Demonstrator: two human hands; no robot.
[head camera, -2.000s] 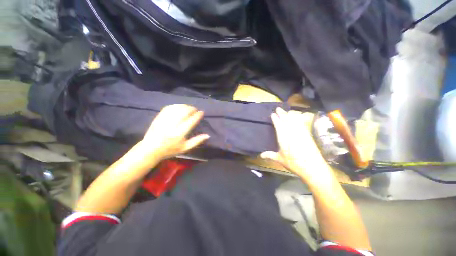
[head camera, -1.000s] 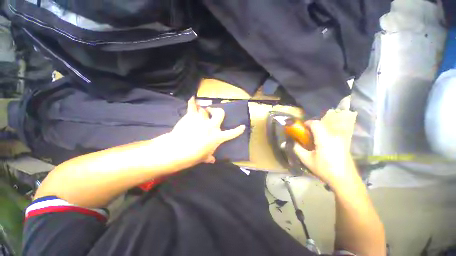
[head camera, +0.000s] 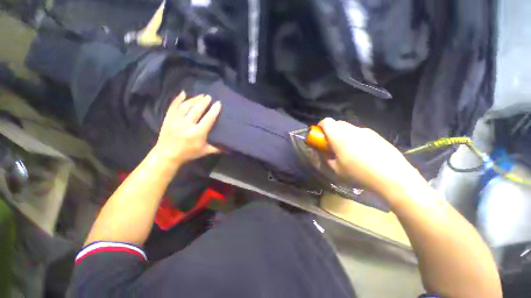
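A dark garment (head camera: 247, 125) lies stretched over the narrow board, with a seam line running along it. My left hand (head camera: 187, 129) lies on the cloth left of centre, fingers apart, pressing it down. My right hand (head camera: 355, 152) is closed around the orange handle of the steam iron (head camera: 308, 152). The iron's pointed metal sole rests on the right part of the cloth, its tip near the seam. My palm hides part of the handle.
A dark garment pile (head camera: 291, 52) with pale stripes lies behind the board. A yellow-green hose (head camera: 445, 142) runs right from the iron. A red basket (head camera: 195, 206) is below the board. A tan surface (head camera: 361, 215) shows at the board's right end. A white-and-blue container (head camera: 501, 204) stands right.
The iron, in my right hand, has moved left from the tan surface onto the cloth. My left hand has moved left from the cloth's end. The view has turned, and the board now slants down right.
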